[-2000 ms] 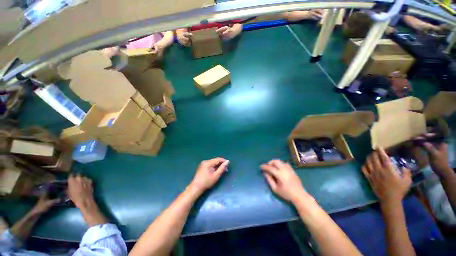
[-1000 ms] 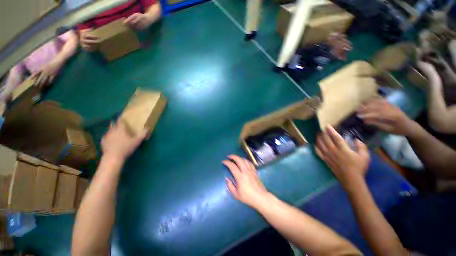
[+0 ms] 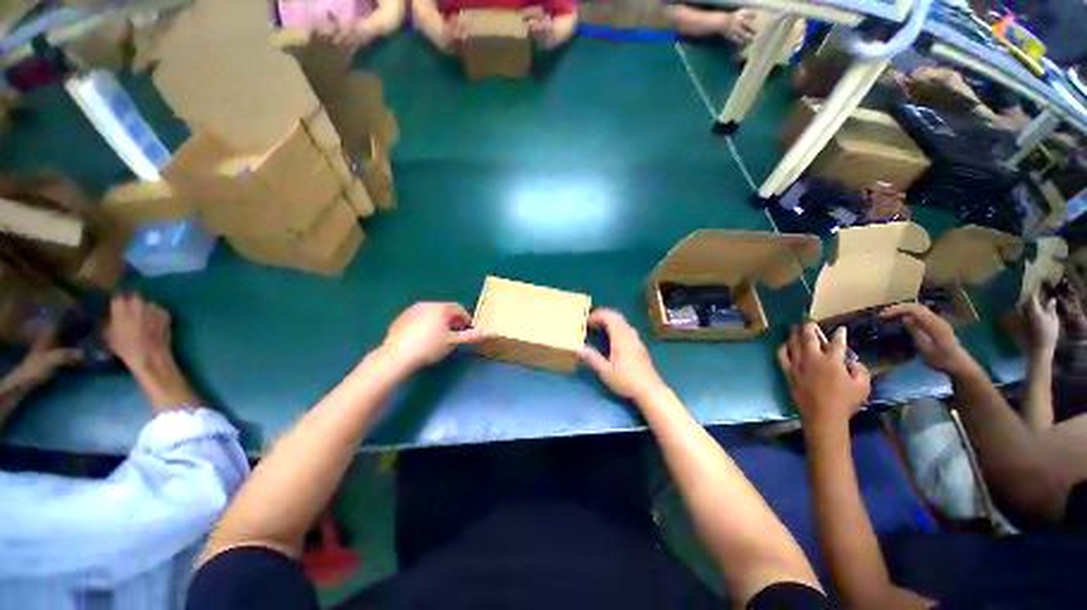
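A closed brown mailer box (image 3: 532,319) lies in front of me near the bench's front edge. My left hand (image 3: 427,335) grips its left end with thumb and fingers. My right hand (image 3: 622,353) holds its right end, fingers at the side and corner. Both hands are bare. The box's contents are hidden.
An open mailer box (image 3: 707,312) with dark bagged items stands right of my right hand. A neighbour's hands (image 3: 822,372) work at another open box (image 3: 870,277). Stacked open cartons (image 3: 272,191) and a clear plastic container (image 3: 169,247) stand at left. Shelf legs (image 3: 828,137) stand at back right.
The closed box, under my left hand at the left a second ago, is now in front of me between both hands. My right hand has come to its right end. The view has swung back left.
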